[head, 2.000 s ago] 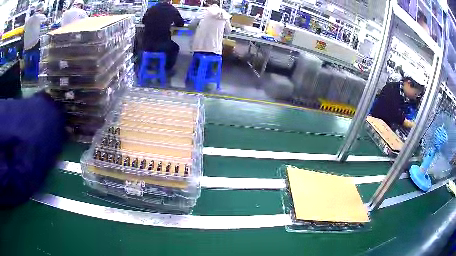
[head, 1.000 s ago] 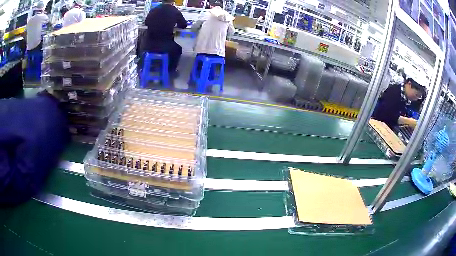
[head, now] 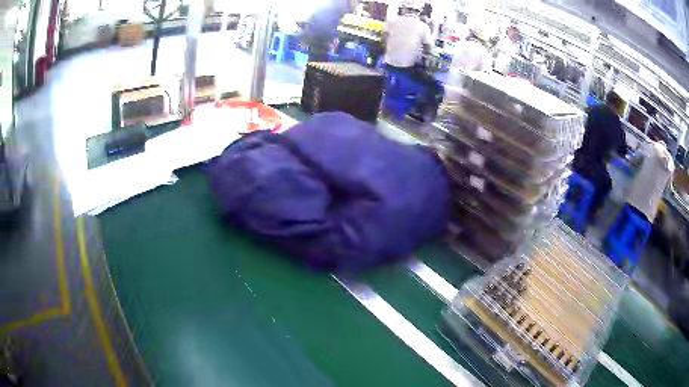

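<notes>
No hand of mine is in the head view. A crumpled purple-blue cloth bundle (head: 332, 189) lies on the green bench (head: 196, 302) nearest in front of me. To its right stands a stack of clear trays (head: 506, 159), brown through the sides, with a flat tan sheet on top. In front of the stack, at the lower right, sits a clear plastic tray (head: 544, 302) with rows of small dark and brassy pieces along its near and left sides and tan inside. The picture is blurred.
White sheets (head: 136, 170) and a small dark object (head: 126, 141) lie at the bench's far left end, by a red disc (head: 245, 115). A black ribbed box (head: 342, 91) stands behind the bundle. Cartons (head: 143, 104) stand beyond. Seated people (head: 600, 140) are at the upper right.
The view has swung left. The bundle, papers and black box have come fully into view, the trays have shifted right, and the tan-topped tray, metal posts and fan have left the picture.
</notes>
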